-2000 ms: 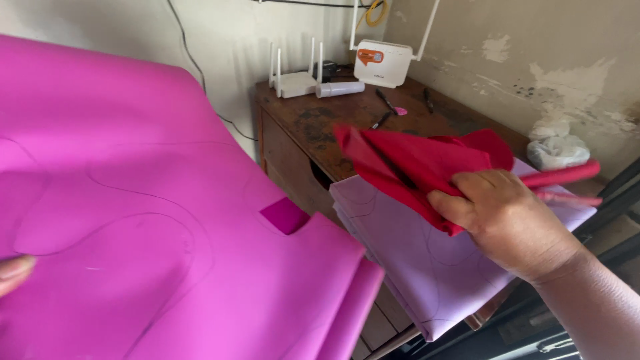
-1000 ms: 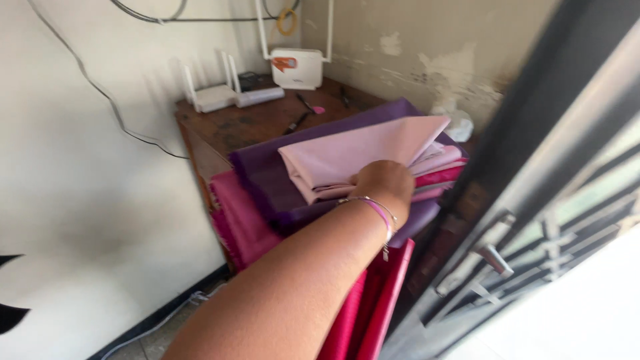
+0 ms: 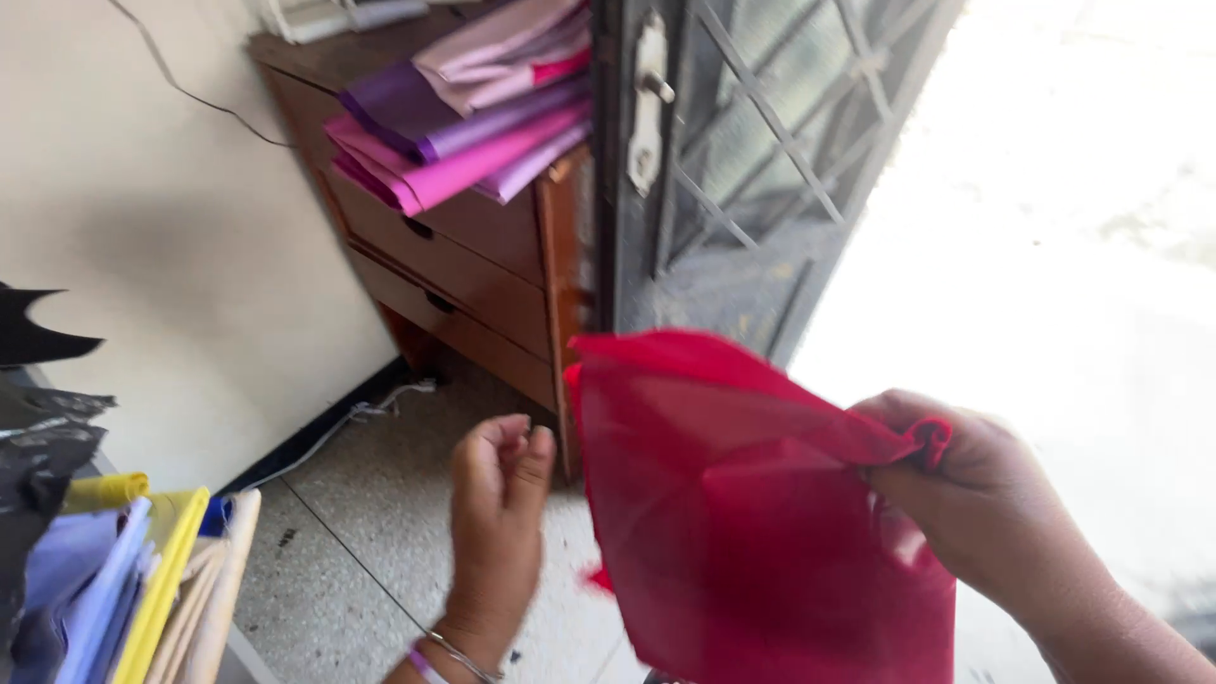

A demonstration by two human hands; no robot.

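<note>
My right hand grips the bunched upper edge of a red sheet of fabric, which hangs down at the lower right. Left of the sheet, my left hand is raised with nothing in it, its fingers curled and the thumb near the fingertips; bracelets circle the wrist. Folded sheets lie stacked on a wooden chest of drawers: a pale pink one on top, a dark purple one under it, and a magenta one lower down.
At the lower left stand folded fabrics, among them a yellow one and a light blue one, beside black pieces. A dark metal door with a handle stands right of the chest. A cable lies on the speckled floor.
The view has swung downward. My hand has left the stack on the chest. My right hand now holds up a red sheet, and both hands are in view.
</note>
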